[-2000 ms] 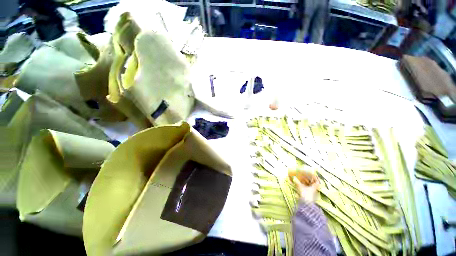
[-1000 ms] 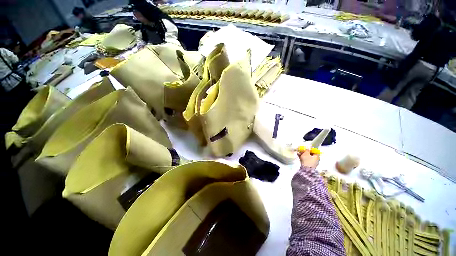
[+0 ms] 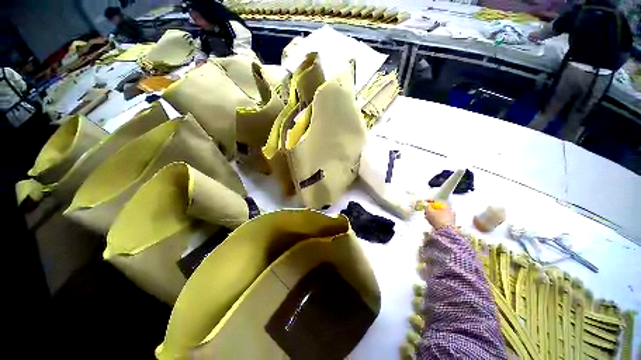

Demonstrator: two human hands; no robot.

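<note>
My right hand (image 3: pixel 441 216), in a purple checked sleeve, reaches over the white table. Its fingers are closed on a small bright yellow piece, which looks like the glue brush handle (image 3: pixel 430 205). A whitish lump, perhaps the brush head, is just left of the fingers. A pale tapered glue bottle (image 3: pixel 448 185) stands tilted just beyond them; I cannot tell if they touch it. The nearest bag body (image 3: pixel 232 281) stands open in front of me, yellow inside, with a dark brown patch (image 3: pixel 323 313) on its side. My left hand is not in view.
Several other bag bodies (image 3: pixel 327 140) crowd the left. A black cloth (image 3: pixel 367 222) lies left of my hand. An amber lump (image 3: pixel 489 219), silvery metal tools (image 3: pixel 555 247) and yellow straps (image 3: pixel 555 309) lie right. Another person (image 3: pixel 594 53) stands by the far table.
My right hand has moved from on top of the straps, forward to beside the glue bottle, and has stayed about there over the last second. The head view has turned left.
</note>
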